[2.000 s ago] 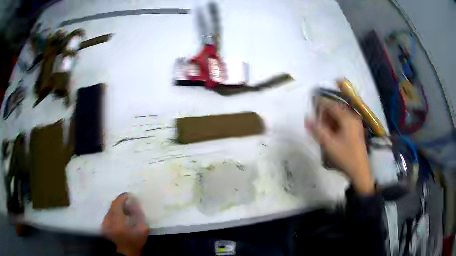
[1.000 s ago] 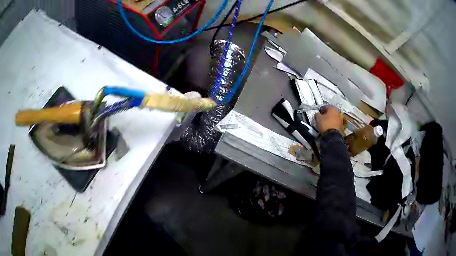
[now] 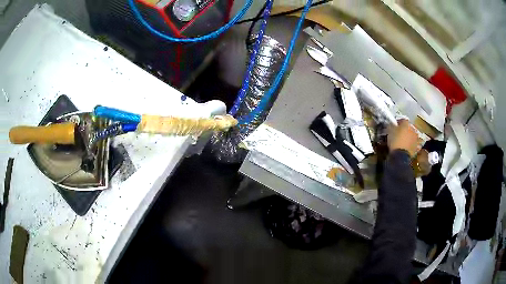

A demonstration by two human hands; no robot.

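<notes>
My right hand [image 3: 404,137] reaches over the cluttered side table at the right, among white and black pieces. Its fingers are at a crumpled white and clear item [image 3: 380,104]; whether they grip it cannot be told. A bundle of black and white strips [image 3: 339,141] lies left of the hand. A bottle with a white cap [image 3: 427,161] is just below the hand. My left hand is not in view. The steam iron [image 3: 77,161], with a light wooden handle, sits on its dark rest [image 3: 81,203] on the white table [image 3: 150,69].
A wrapped hose with blue lines [image 3: 186,125] runs from the iron across the gap between the tables. A red-and-black box [image 3: 191,22] stands behind. A silver duct [image 3: 263,69] is beside it. An olive piece [image 3: 19,252] lies at the lower left. Black and white scraps [image 3: 458,191] hang at the right.
The view has turned right from the white table to the side table. My right hand has left the iron's side and moved farther into the scraps. My left hand has gone out of view.
</notes>
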